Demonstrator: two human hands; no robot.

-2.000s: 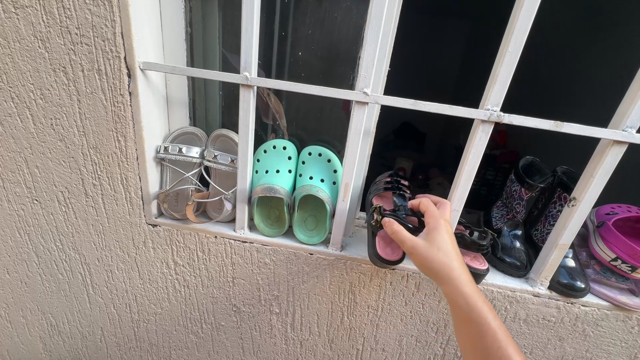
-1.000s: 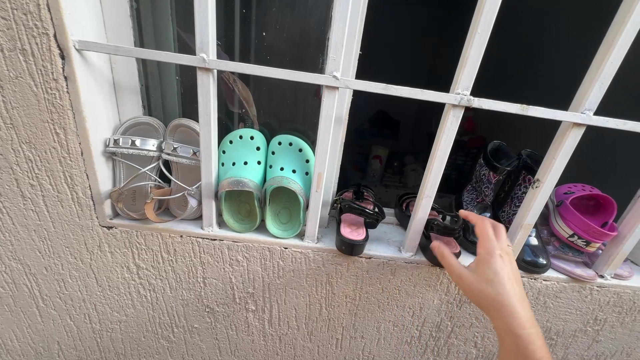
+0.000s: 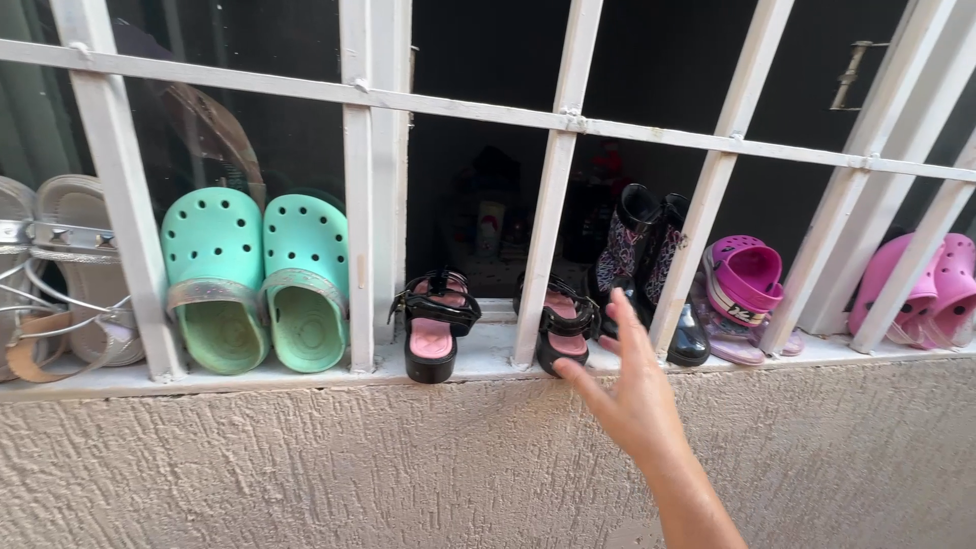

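Observation:
My right hand (image 3: pixel 637 389) is raised in front of the window ledge with fingers apart, holding nothing. Its thumb is nearest the heel of a black sandal with a pink insole (image 3: pixel 566 328); whether they touch I cannot tell. The matching black sandal (image 3: pixel 431 328) rests on the ledge to the left, beyond a white bar. Behind my fingers stand patterned black rain boots (image 3: pixel 619 252). Mint green clogs (image 3: pixel 217 282) stand upright further left, beside silver sandals (image 3: pixel 80 267). My left hand is out of view.
White metal window bars (image 3: pixel 457 110) cross in front of the dark opening. On the right of the ledge (image 3: pixel 488 358) are a magenta clog (image 3: pixel 743 278) atop clear purplish shoes (image 3: pixel 736 343), and pink clogs (image 3: pixel 900 282). Below is a rough textured wall (image 3: pixel 305 465).
My right hand has let go of the left black sandal, which it held two seconds ago, and moved right to the other one. The view has shifted right and closer.

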